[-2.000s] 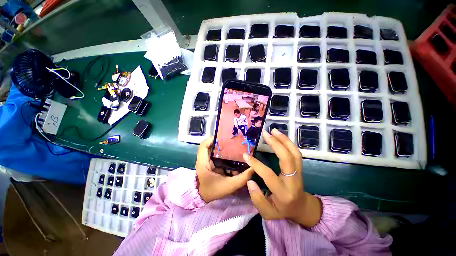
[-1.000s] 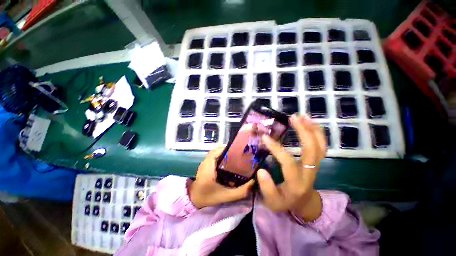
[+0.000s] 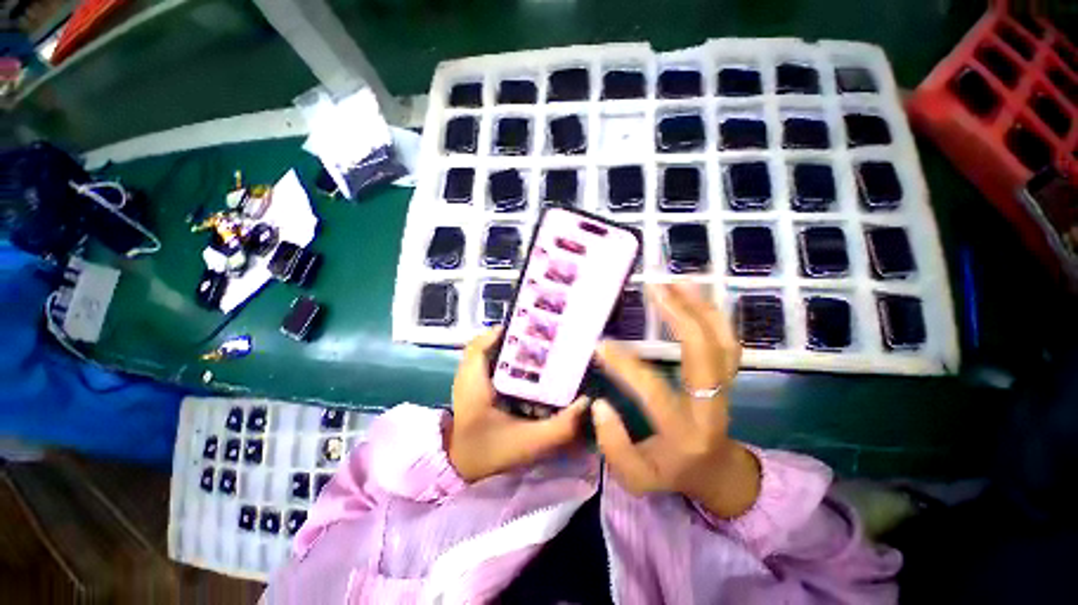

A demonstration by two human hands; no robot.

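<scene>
A black smartphone [image 3: 565, 310] is held tilted above the near edge of the white component tray [image 3: 404, 319]. Its lit screen shows a white page with a column of small pictures. My left hand [image 3: 502, 425] grips the phone's lower end. My right hand [image 3: 680, 414] is beside the phone at its right, fingers apart and slightly blurred, holding nothing, with a ring on one finger. The tray holds rows of black smartwatch heads [image 3: 753, 249]; one pocket in the second row from the back is empty. The phone and my hands hide some front pockets.
At left lie a parts pile [image 3: 246, 231] on white paper, loose watch units [image 3: 302, 317], a small driver [image 3: 232, 347] and a plastic bag [image 3: 352, 140]. A second white tray [image 3: 189, 520] is lower left. A red tray [image 3: 946, 112] is at right, a metal post [image 3: 313, 47] behind.
The phone's screen has changed from a full-screen picture to a white page with small pictures. The phone is more upright in view. My right hand has moved slightly left and down.
</scene>
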